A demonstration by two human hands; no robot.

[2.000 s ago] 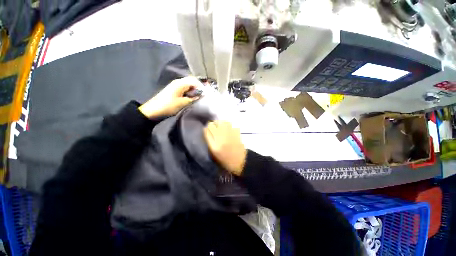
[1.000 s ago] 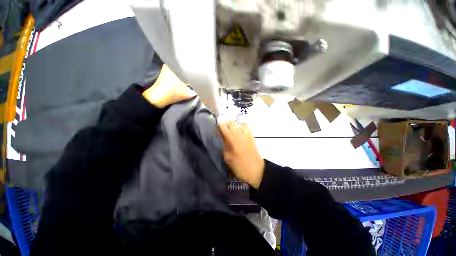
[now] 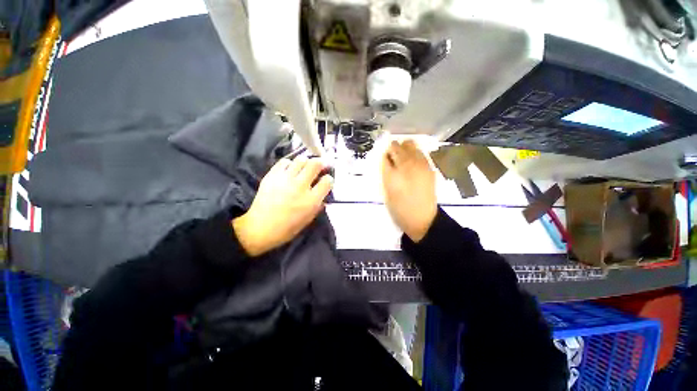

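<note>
A large dark grey garment piece (image 3: pixel 115 145) is spread left of the white sewing machine (image 3: pixel 474 69) and hangs over the table edge onto my lap. My left hand (image 3: pixel 286 200) lies on its bunched part just left of the presser foot (image 3: pixel 359 139), fingertips pressing the cloth. My right hand (image 3: pixel 410 183) is right of the presser foot over the white table, fingers curled and slightly blurred. It is clear of the large cloth; whether it pinches something small cannot be told.
Brown-grey card strips (image 3: pixel 468 169) lie right of my right hand. An open cardboard box (image 3: pixel 620 223) stands at the right end, beside thin red and blue items (image 3: pixel 555 227). The control panel (image 3: pixel 581 103) overhangs the table. A blue basket (image 3: pixel 611 336) with white scraps is below right; another (image 3: pixel 29 328) is below left.
My right hand has left the cloth and moved right, past the presser foot. My left hand has moved down and right onto the cloth beside the foot. A folded cloth corner now shows behind it.
</note>
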